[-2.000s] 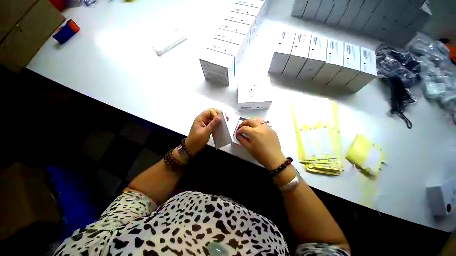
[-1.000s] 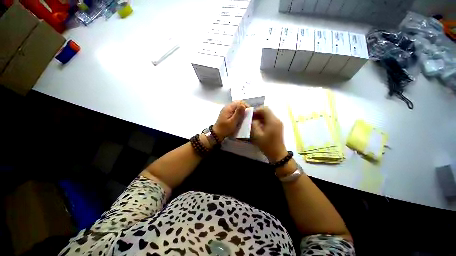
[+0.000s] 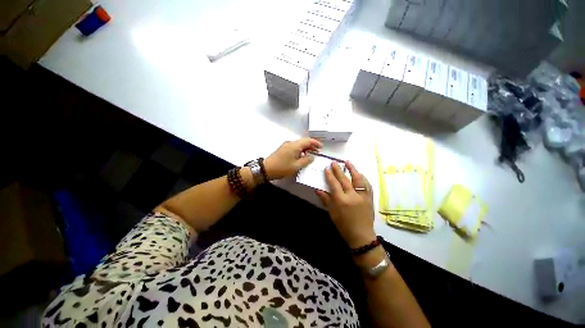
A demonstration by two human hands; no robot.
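A white box part point(image 3: 314, 174) lies at the table's front edge, between my hands. My left hand point(image 3: 290, 158) holds its upper left corner with thumb and fingers. My right hand point(image 3: 347, 192) lies over its right side, fingers spread on the white surface. A thin dark edge shows along its far side. My fingers hide part of it, and I cannot tell whether it is a lid or a base. A closed white retail box point(image 3: 330, 123) stands just beyond my hands.
Rows of white boxes point(image 3: 420, 86) stand behind. Flat yellow blanks point(image 3: 406, 186) and a folded yellow piece point(image 3: 462, 209) lie at right. Clear bags point(image 3: 557, 109) and black cables point(image 3: 512, 142) are far right. A slim white pack point(image 3: 228, 49) and blue-and-red object point(image 3: 93, 21) are left.
The upright white piece held between my hands is no longer seen standing. My right hand now lies spread over the white box part, and my left hand grips its corner.
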